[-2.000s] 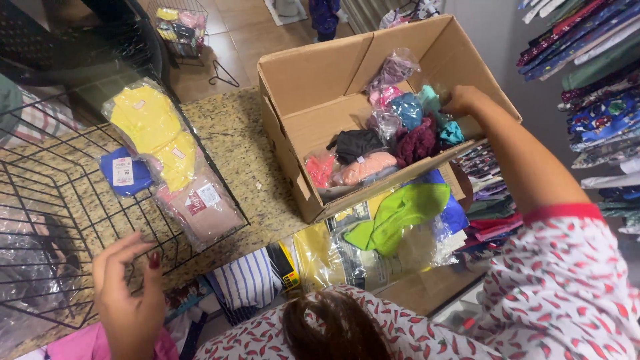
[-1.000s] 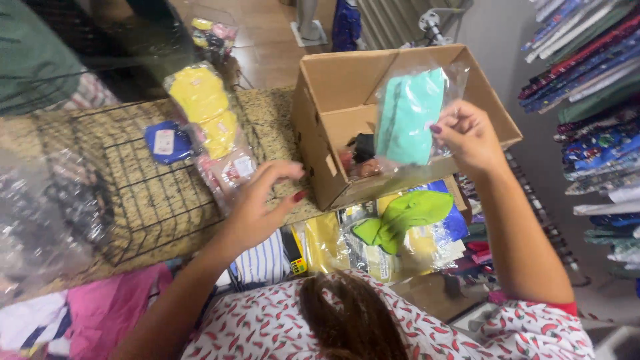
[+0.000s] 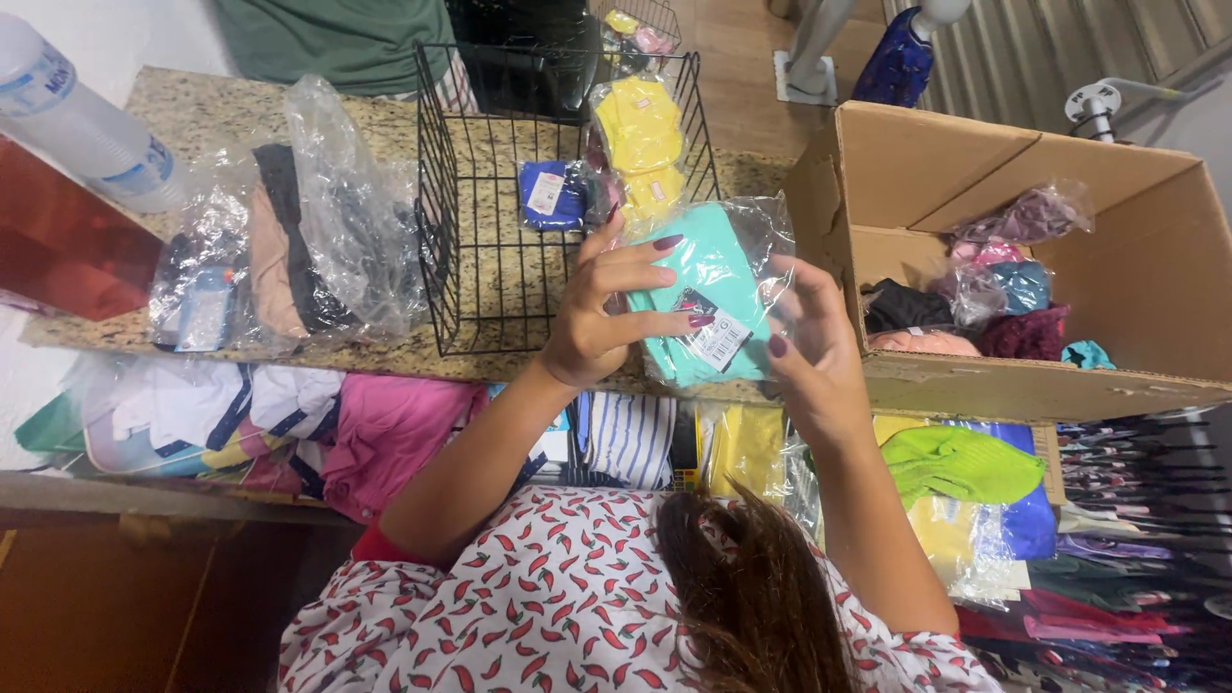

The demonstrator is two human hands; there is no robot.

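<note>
A turquoise folded garment in a clear plastic bag point(image 3: 701, 279), with a tag bearing a barcode, is between my two hands. My left hand point(image 3: 616, 303) has its fingers spread over the garment's left side. At its right edge, my right hand point(image 3: 818, 337) holds the plastic between thumb and fingers. Just behind stands a black wire basket point(image 3: 438, 192), holding a bagged blue garment point(image 3: 553, 195) and bagged yellow garments point(image 3: 640, 130). To the right, an open cardboard box point(image 3: 1030, 380) contains several bagged garments, among them a black one point(image 3: 905, 306) and a maroon one point(image 3: 1025, 333).
On the granite counter point(image 3: 375, 125), clear plastic bags with garments point(image 3: 289, 250) lie left of the basket, near stacked plastic cups point(image 3: 91, 115). Below the counter edge are a pink garment point(image 3: 395, 433), a lime green garment point(image 3: 962, 465) and hanging clothes point(image 3: 1136, 539) at right.
The turquoise package has moved left from over the cardboard box to in front of the wire basket. My left hand, empty one second ago, is now on it. The view has shifted left.
</note>
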